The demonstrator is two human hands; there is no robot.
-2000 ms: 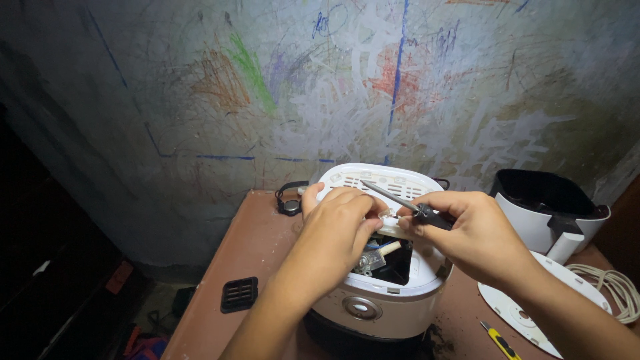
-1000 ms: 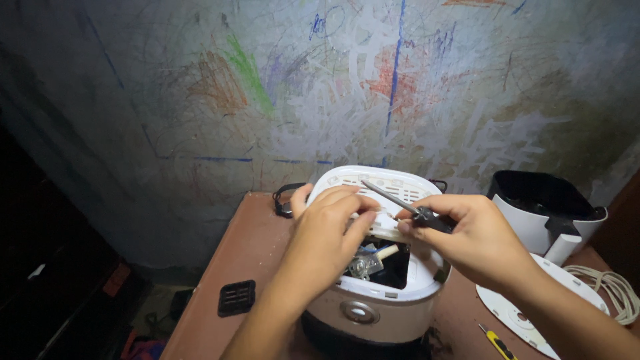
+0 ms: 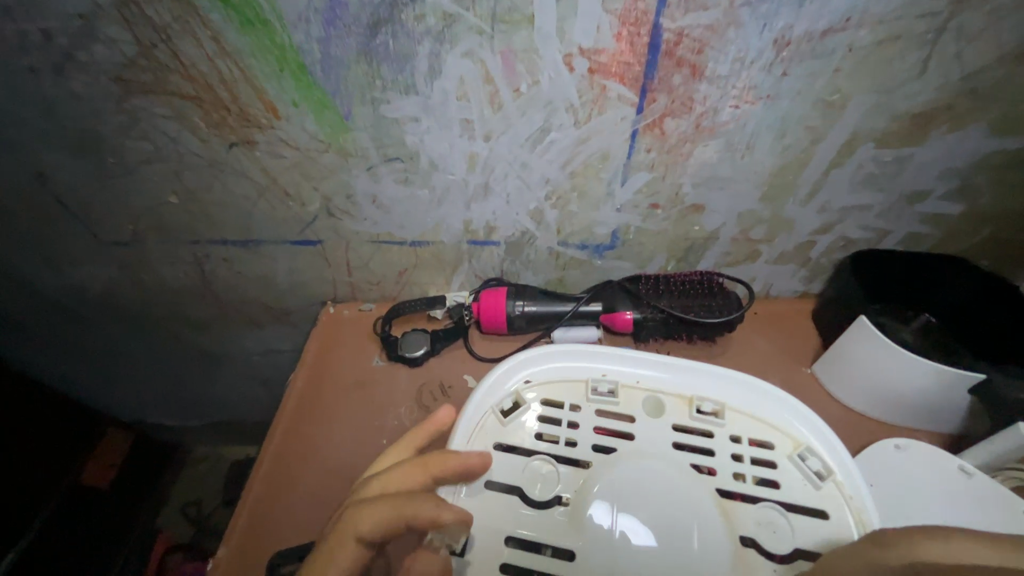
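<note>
A white plastic vented cover (image 3: 640, 480) with slots, clip sockets and a domed middle fills the lower centre of the view. At its left rim is my left hand (image 3: 400, 500), fingers bent, with a small pale piece near the fingertips; how firmly it grips cannot be told. My right hand (image 3: 920, 552) shows only as a strip at the lower right, against the cover's right edge, its fingers cut off by the frame. The appliance body and the screwdriver cannot be seen.
Behind the cover lie a black and pink hot-air brush (image 3: 560, 312) with its cord, a black wristwatch (image 3: 414, 344) and a small white cylinder (image 3: 576, 334). At right stand a black and white air fryer basket (image 3: 904, 376) and a flat white panel (image 3: 928, 480).
The vented cover now appears much larger and hides the open appliance interior. My hands have moved apart to its two sides. The screwdriver has gone from view. The view has shifted closer.
</note>
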